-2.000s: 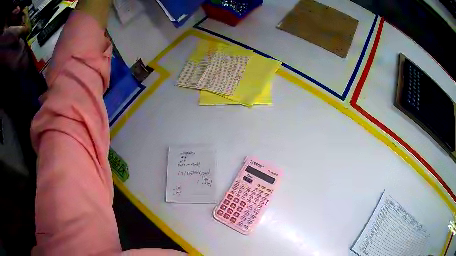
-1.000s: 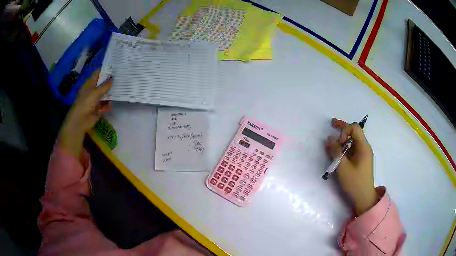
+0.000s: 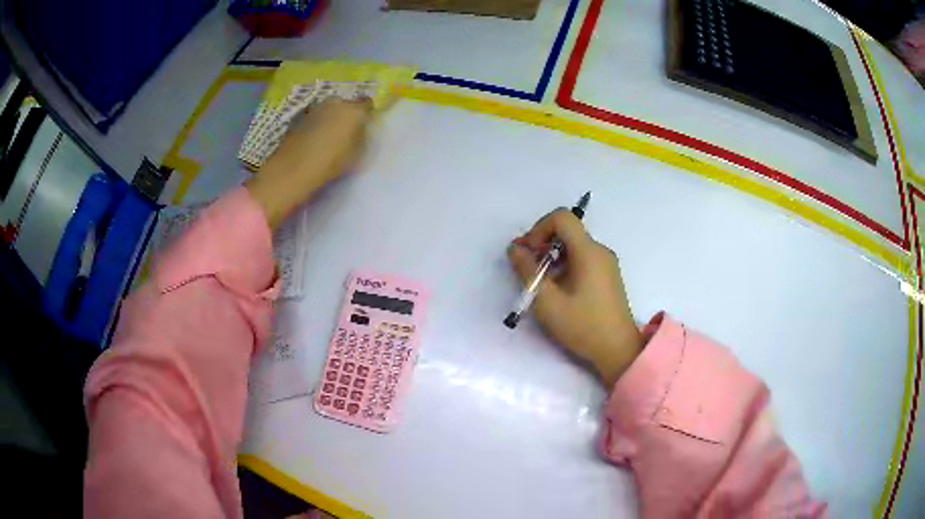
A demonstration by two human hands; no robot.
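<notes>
My right hand (image 3: 573, 294) holds a gel pen (image 3: 538, 281) with a clear barrel, above the white tabletop right of the pink calculator (image 3: 370, 350). My left hand (image 3: 330, 142) is blurred and lies over the label sheets (image 3: 276, 117) on yellow backing at the upper left. Its fingertips are unclear, so I cannot tell whether it grips them. The record form (image 3: 291, 253) lies mostly under my left forearm. The note paper (image 3: 279, 360) shows partly between my left sleeve and the calculator.
The blue stationery tray (image 3: 132, 269) is at the left, with a blue file folder (image 3: 112, 51) above it. A parts bin (image 3: 274, 8), a cardboard sheet (image 3: 467, 6) and a black parts tray (image 3: 766, 61) lie along the far side, beyond yellow, blue and red tape lines.
My left hand has let go of the record form, now down at the left, and moved to the label sheets. My right hand still holds the pen. The view has shifted right.
</notes>
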